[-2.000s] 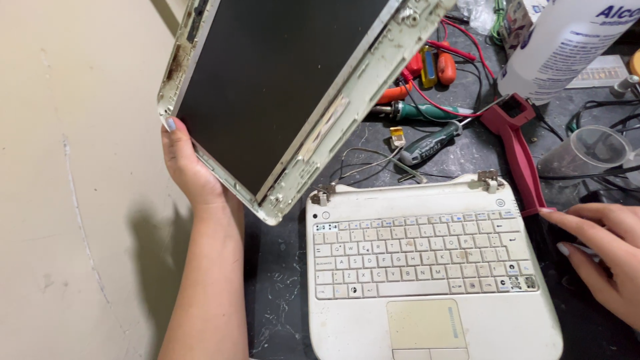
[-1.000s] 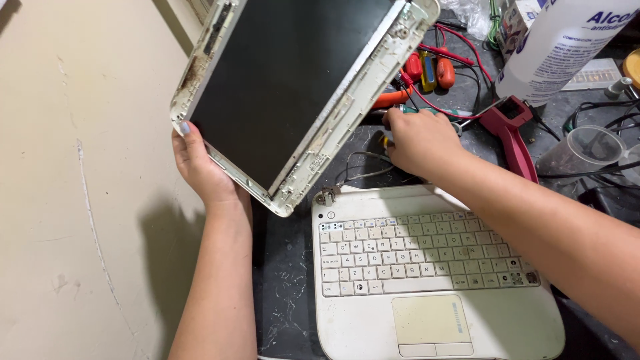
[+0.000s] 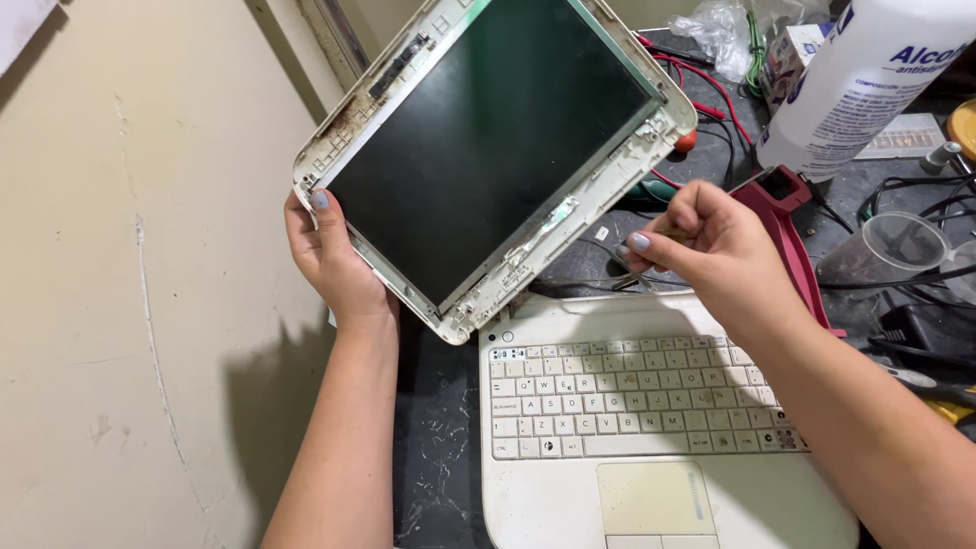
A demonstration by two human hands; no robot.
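Observation:
My left hand [image 3: 335, 259] grips the lower left edge of a laptop's display panel in its back cover [image 3: 496, 152], bezel off, held tilted above the white laptop base [image 3: 541, 496]. The base lies flat with its keyboard [image 3: 633, 400] facing up. Over the base's hinge edge is my right hand [image 3: 686, 236], its thumb and fingers pinching the end of a thin cable [image 3: 671, 235]. Thin wires [image 3: 564, 284] run along the rear edge of the base, close to the panel's lower corner. Where each wire leads cannot be told.
Behind the right hand lies a red tool [image 3: 778, 244], its kind unclear. A large alcohol bottle [image 3: 839, 99], a clear plastic cup [image 3: 884, 248], black cables [image 3: 915, 187] and red test leads [image 3: 709, 76] crowd the right side. A beige wall [image 3: 152, 305] stands at the left.
My right hand moved from beside the red tool to the wires behind the base, and now pinches the cable end. The display panel, still in my left hand, has tilted further over.

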